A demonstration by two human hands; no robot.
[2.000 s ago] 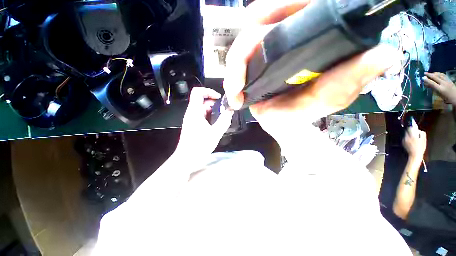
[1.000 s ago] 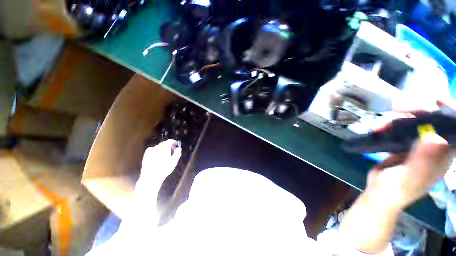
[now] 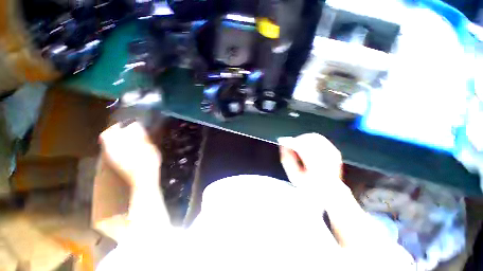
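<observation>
My left hand (image 3: 130,148) is at the bench's left front edge, blurred by motion. A blurred dark part with a pale top (image 3: 140,99) is just above its fingertips; I cannot tell whether it is gripped. My right hand (image 3: 315,159) is at the front edge right of centre, fingers curled with a gap, nothing visible in it. The electric screwdriver (image 3: 276,63), dark with a yellow label, is upright beyond the bench edge, out of both hands. Small black housings with pale centres (image 3: 232,107) sit on the green mat (image 3: 185,108).
The white screw feeder (image 3: 304,79) stands right of centre, beside a bright blue-rimmed tray (image 3: 408,140). More dark parts (image 3: 63,39) lie back left. Below the edge are a carton of small black parts (image 3: 180,153) and, at right, a box of pale wired parts (image 3: 423,211).
My right hand has let go of the screwdriver and moved left to the bench edge. My left hand has moved left and up from the carton of black parts. The view has turned.
</observation>
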